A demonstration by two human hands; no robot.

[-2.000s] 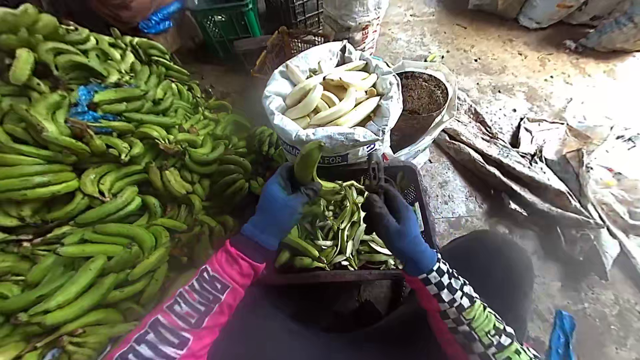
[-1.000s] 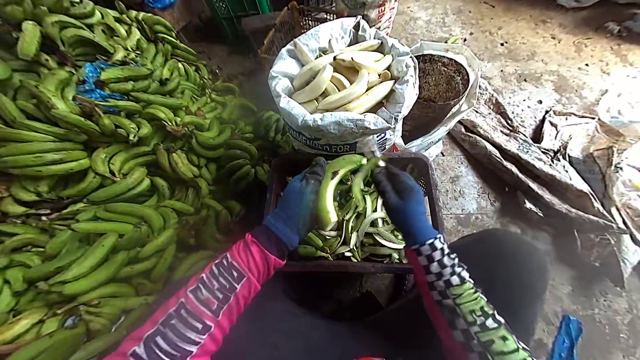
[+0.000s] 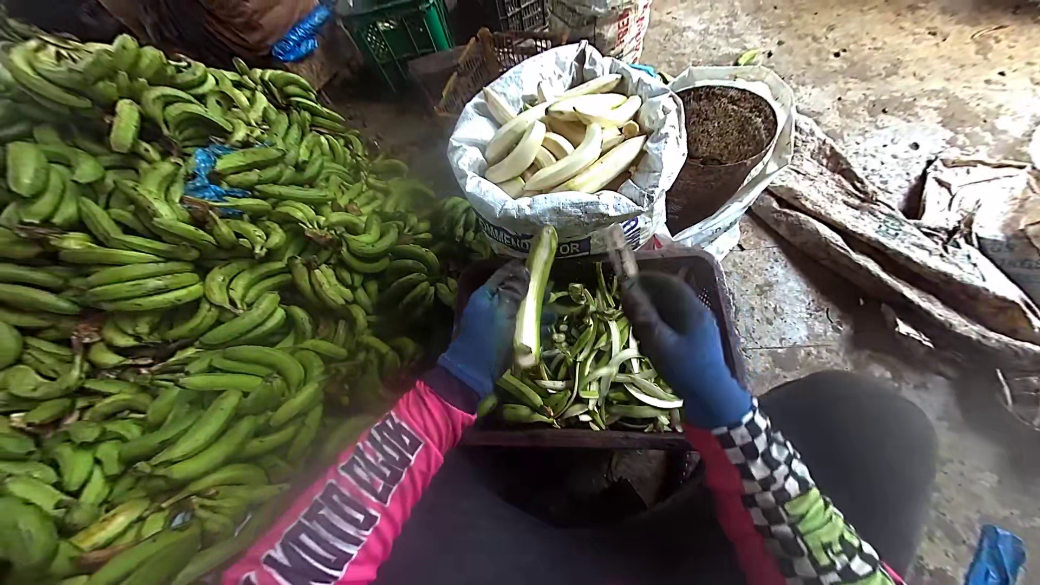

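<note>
My left hand [image 3: 489, 325], in a blue and dark glove, grips a partly peeled green plantain [image 3: 536, 296], held upright above a dark plastic crate [image 3: 725, 325] of green peels [image 3: 605, 366]. In my right hand [image 3: 678, 341], gloved alike, is a small peeling tool [image 3: 621, 252], blurred, its tip pointing up and away from me; its exact kind cannot be told. The tool and the plantain are apart. Just beyond the crate stands a white woven sack [image 3: 561, 213] filled with peeled plantains [image 3: 569, 158].
A large heap of green plantains [image 3: 203, 325] lies at the left. Right of the sack is a bucket of dark matter [image 3: 723, 138] in a white bag. Flattened sacks [image 3: 894, 252] lie on the floor at the right. A green crate [image 3: 398, 36] stands at the back.
The plantain, mostly green two seconds ago, now shows a pale peeled side. My right hand, close against the plantain one second ago, is now apart from it, with the tool raised.
</note>
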